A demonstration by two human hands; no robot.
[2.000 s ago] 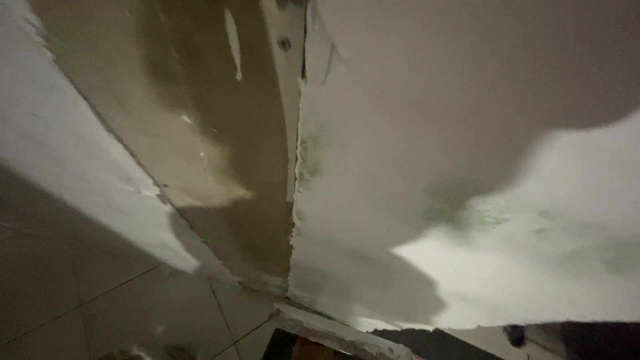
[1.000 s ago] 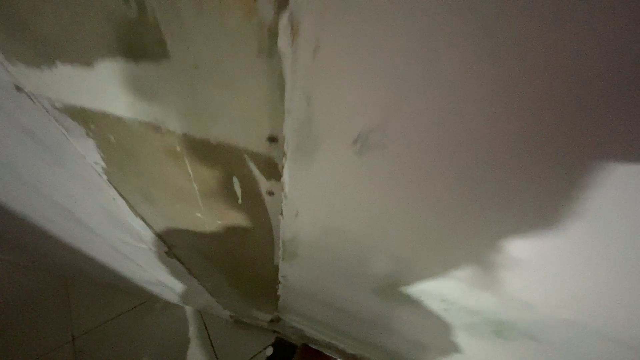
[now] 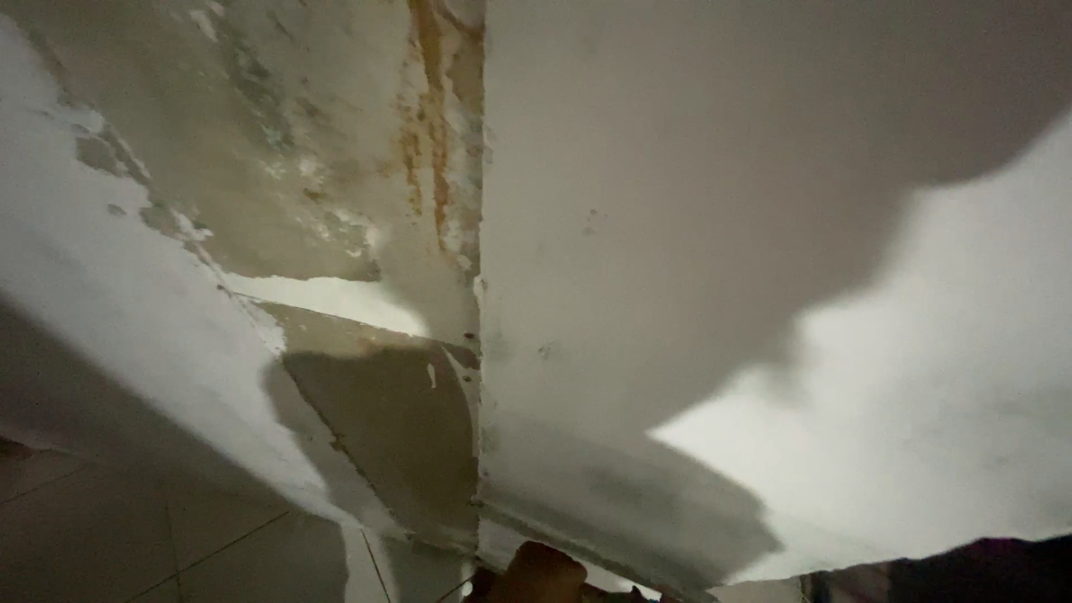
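Note:
A rounded brown shape [image 3: 544, 569] at the bottom edge looks like part of a hand, perhaps my right hand. It is dim and cut off, so its fingers and any hold are hidden. It lies near the foot of a pale, smooth wall face [image 3: 636, 276]. Left of the vertical edge is a narrower wall face [image 3: 335, 193] with peeling paint and orange-brown stains. Lower on it sits a darker tan patch [image 3: 385, 427]. No clear view of my left hand is given.
A whitish surface with a chipped edge [image 3: 142, 318] slants down the left side. Tiled floor [image 3: 226, 544] shows at the lower left. Dark, unclear objects [image 3: 980, 569] lie at the bottom right. Large shadows fall across the walls.
The view has shifted up the wall, showing more of the stained, peeling face. The brown shape at the bottom now shows more plainly, and the shadow edges have moved.

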